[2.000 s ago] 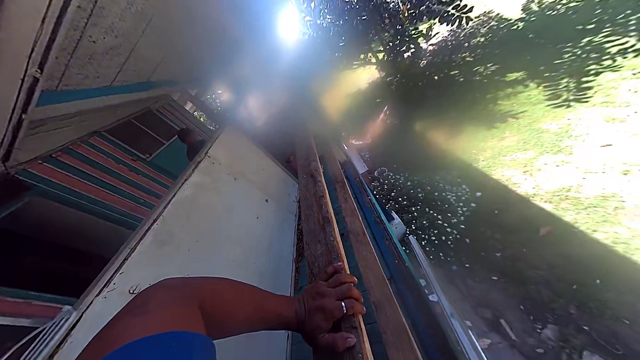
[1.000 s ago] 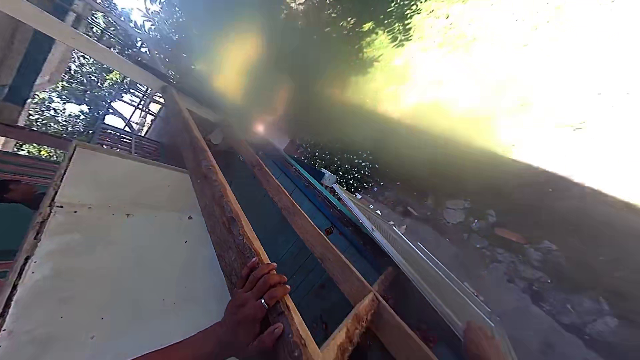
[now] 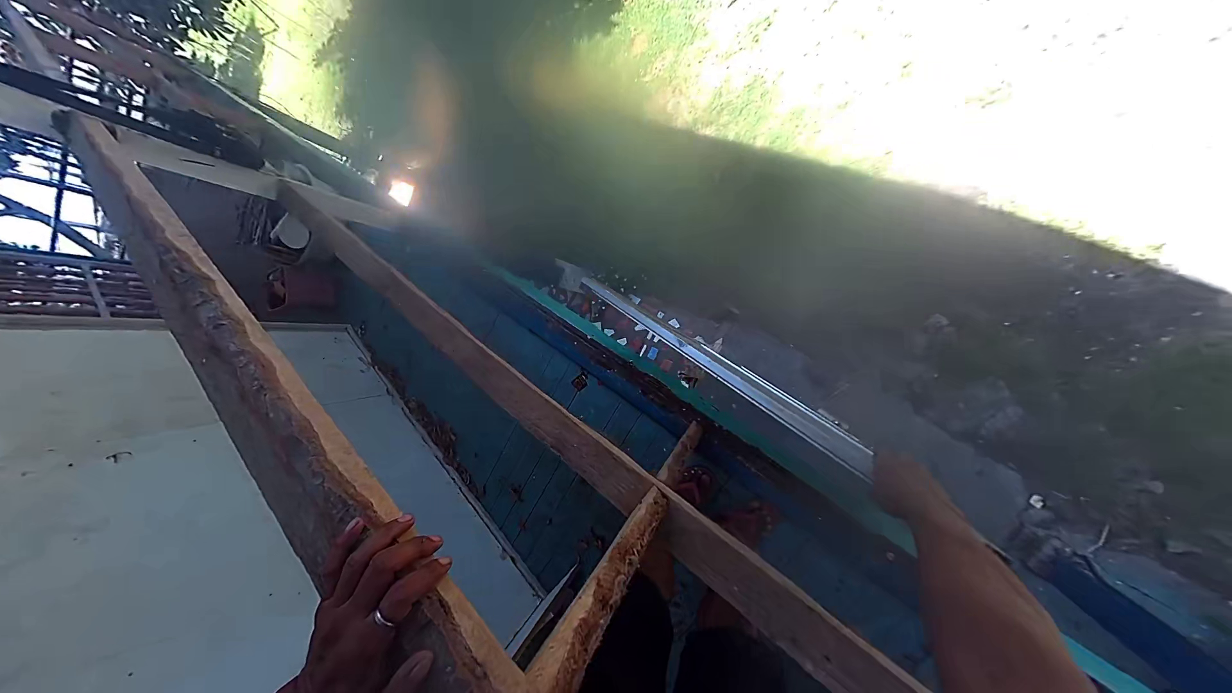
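Note:
My left hand [image 3: 375, 597], with a ring on one finger, grips the top edge of a rough wooden beam [image 3: 250, 356] that runs from upper left to bottom centre. My right hand [image 3: 900, 481] is closed around the near end of a long, thin pale metal strip [image 3: 741, 377], though haze blurs the fingers. A second wooden beam [image 3: 539, 419] lies roughly parallel to the first, with a short cross-piece [image 3: 611, 577] joining the two. My feet in sandals [image 3: 695, 484] show below, beyond the second beam, on blue-green boards.
Pale panels [image 3: 125, 500] lie under the left beam. Blue-green planks [image 3: 520, 462] bear dry debris. A red container [image 3: 300, 289] and a white bucket [image 3: 291, 231] stand farther off. A green-edged ledge [image 3: 616, 342] borders shaded ground with rubble at right.
My left hand stays on the beam. My right hand, not seen two seconds ago and faint at the lower right one second ago, now shows clearly with its forearm. The view has swung down and right.

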